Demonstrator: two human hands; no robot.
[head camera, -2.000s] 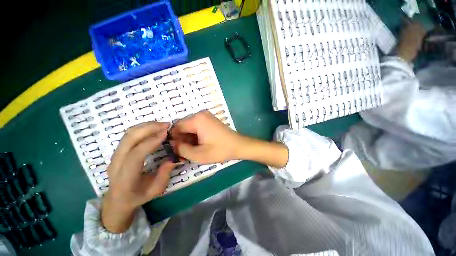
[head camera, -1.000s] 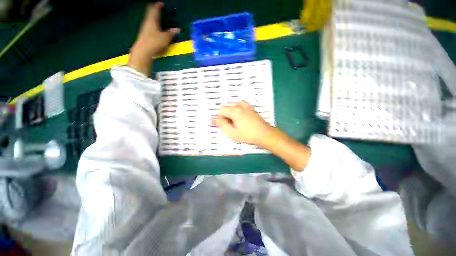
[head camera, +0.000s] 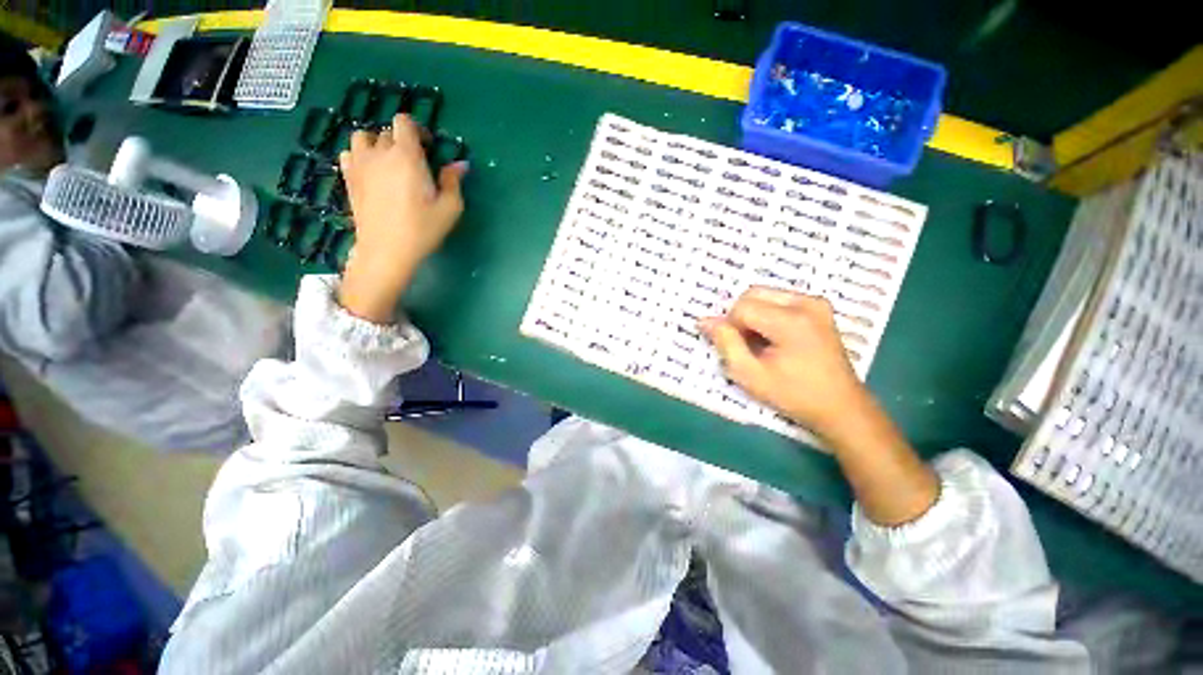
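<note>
My left hand (head camera: 393, 205) is over the group of black frames (head camera: 314, 172) at the left of the green mat, its fingertips on or just above them; whether it grips one is hidden. My right hand (head camera: 788, 353) is over the lower right of the white carrier board (head camera: 581, 288), thumb and fingertips together near its small parts. Whether something small is pinched there cannot be told. The board carries rows of thin dumbbell-like parts, with a tan column at its right.
A blue bin (head camera: 844, 103) with clear bits stands beyond the board. One black frame (head camera: 997, 232) lies alone, left of a stack of carrier boards (head camera: 1121, 382). A white fan (head camera: 145, 207) and a person in a pale smock (head camera: 79, 284) are at the left. Yellow tape (head camera: 554, 50) edges the mat.
The view has swung left. My left hand has come from beyond the bench's taped edge to the black frames. The frame held between both hands two seconds ago no longer shows there. My right hand stays over the board.
</note>
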